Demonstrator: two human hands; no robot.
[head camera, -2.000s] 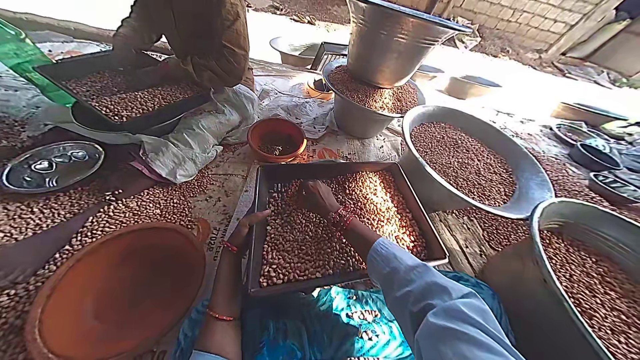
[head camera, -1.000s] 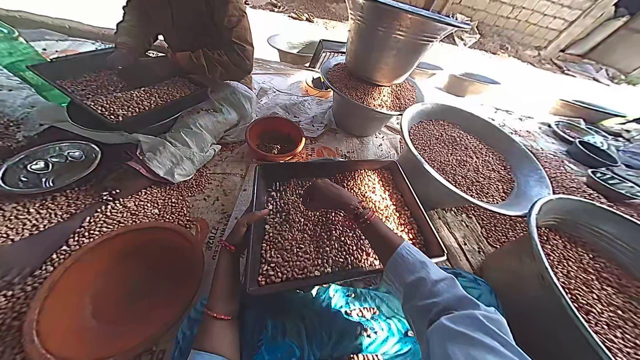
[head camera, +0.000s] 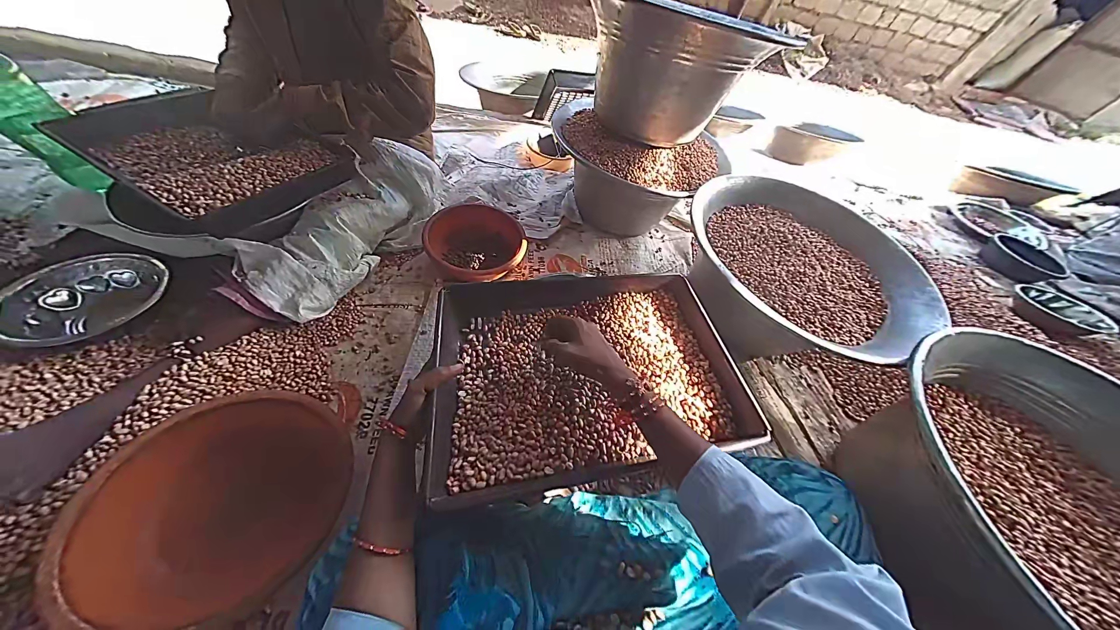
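Note:
A dark rectangular tray (head camera: 759, 427) full of reddish-brown nuts (head camera: 542, 411) rests on my lap, over blue cloth. My left hand (head camera: 426, 396) grips the tray's left rim, with the thumb or a finger over the edge. My right hand (head camera: 579, 348) is bent over the nuts near the middle of the tray, its fingers drawn together; whether a nut is between them cannot be seen. Sunlight falls on the nuts at the tray's right side.
An orange basin (head camera: 201, 516) stands at the left, a small orange bowl (head camera: 475, 243) beyond the tray. Metal tubs of nuts (head camera: 919, 306), (head camera: 875, 490) flank the right. A person (head camera: 328, 79) works at another tray (head camera: 201, 223). Loose nuts cover the ground.
My right hand has moved a little over the nuts, from the tray's upper left toward its middle. My left hand stays at the left rim.

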